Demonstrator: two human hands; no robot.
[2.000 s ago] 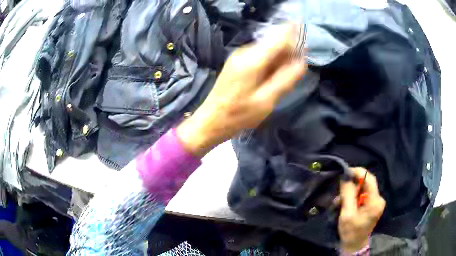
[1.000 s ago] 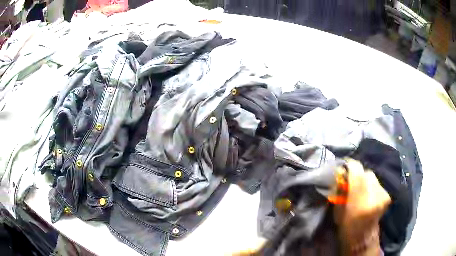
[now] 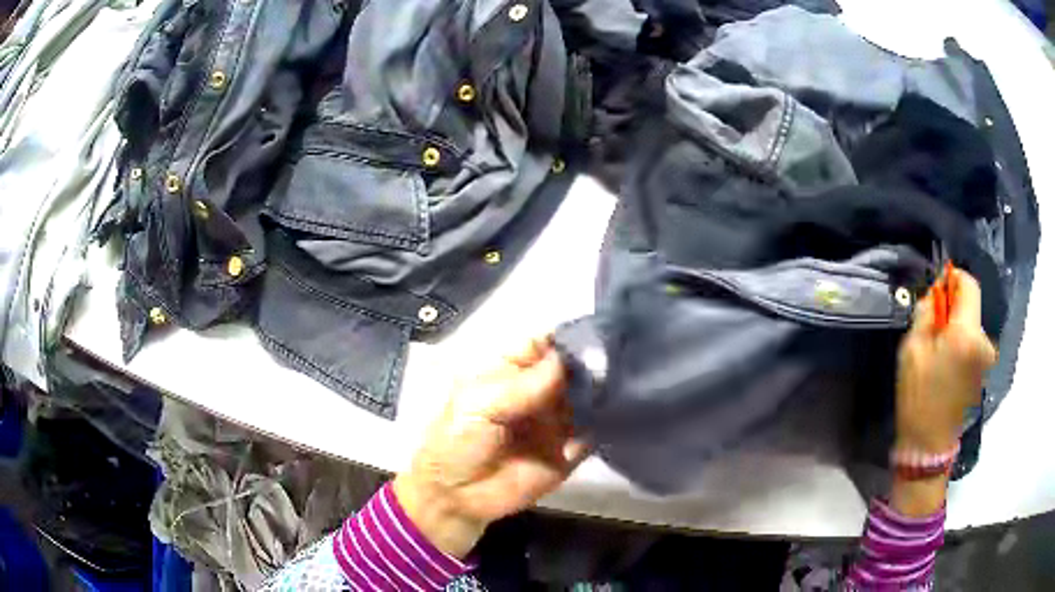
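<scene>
A dark grey jacket [image 3: 740, 393] lies at the table's front right, with black lining showing and a stitched strip bearing brass dots across it. My left hand [image 3: 498, 445] pinches the jacket's left edge, near a pale round button, between thumb and fingers; the cloth there is slightly blurred. My right hand [image 3: 943, 359] is at the right end of the stitched strip, holding orange-handled thread snips [image 3: 943, 293]. The snips' blades point up and are hard to make out. Whether the right fingers also grip the cloth is unclear.
More grey-black jackets with brass buttons [image 3: 359, 197] lie to the left and at the back. Pale garments [image 3: 58, 197] are at the far left. The white table's [image 3: 509, 278] curved front edge runs below. Crumpled grey-beige cloth [image 3: 237, 503] and blue crate parts [image 3: 110, 578] show below it.
My left hand has come down from over the jacket to its left edge and grips it. The strip is now stretched out sideways. My right hand has moved right with the snips.
</scene>
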